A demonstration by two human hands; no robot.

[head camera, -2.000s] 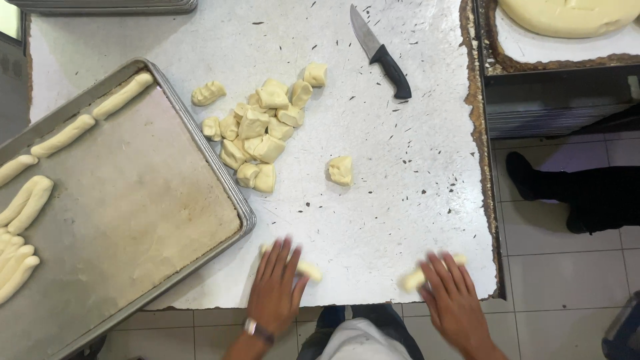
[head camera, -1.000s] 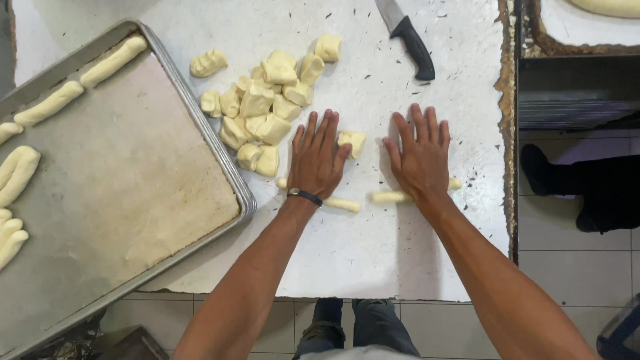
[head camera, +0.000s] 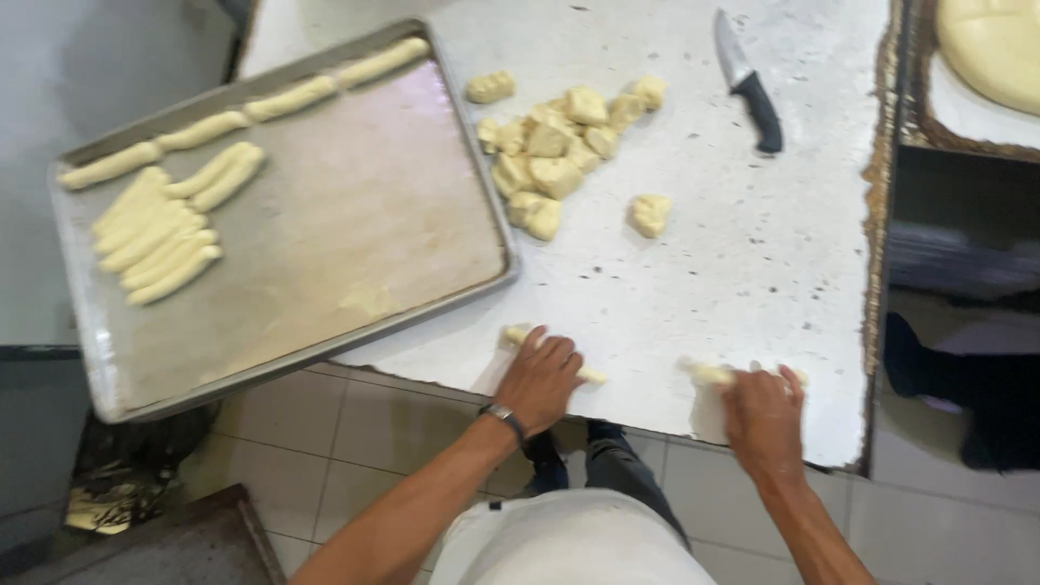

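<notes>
My left hand [head camera: 540, 380], with a band on its wrist, is curled over a thin rope of dough [head camera: 593, 375] near the table's front edge; both ends of the rope show. To the right, my right hand [head camera: 764, 418] has its fingers bent over a second dough rope [head camera: 711, 374], slightly blurred. The undersides of both hands are hidden. A single lump of dough [head camera: 651, 215] lies beyond them, right of a pile of cut dough pieces [head camera: 552, 138]. Shaped dough strips [head camera: 292, 99] lie along the far rim and at the left of a metal baking tray [head camera: 382, 321].
A knife with a black handle [head camera: 760, 114] lies at the back right of the white worktable [head camera: 699, 276], which has worn edges. A large dough mass [head camera: 995, 49] rests on another surface at the right. Below it shows a person's dark shoe and leg [head camera: 975, 390].
Both hands have drawn back toward the table's front edge from beside the dough pile, and their outstretched fingers are now bent over the ropes. The view has shifted, showing more of the tray.
</notes>
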